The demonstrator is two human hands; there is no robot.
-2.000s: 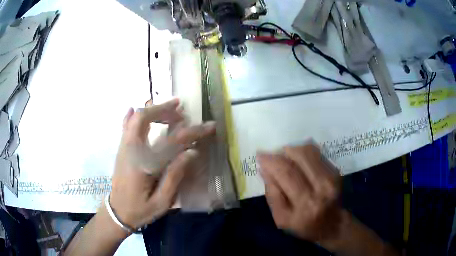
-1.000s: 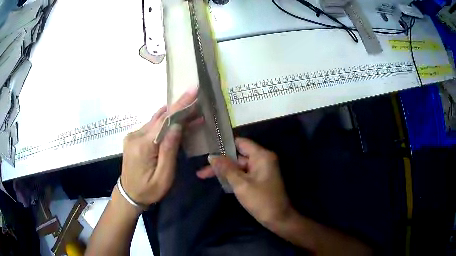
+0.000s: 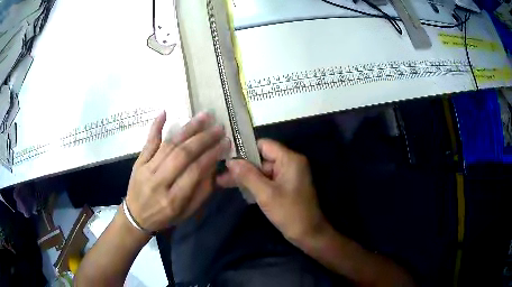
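Note:
A beige-grey zipped panel runs from the top edge of the view down over the table's front edge. Its shiny toothed line lies right of its middle, beside the yellow tape strip. My right hand pinches the panel's near end between thumb and fingers, just past the table edge. My left hand is slightly blurred, with fingers spread over the left side of the panel's near part; its fingertips seem to rest on the fabric. The sewing machine's head and foot are out of view.
The white table has a printed ruler along its front edge. Cut pieces are piled at the far left. A black cord and a taupe strip lie at the upper right. A blue crate stands right. Brown-edged pieces show lower left.
My left hand has let go of the fabric edge it was folding back, and the panel's left side now lies flat. My right hand still holds the near end. The machine has left the view.

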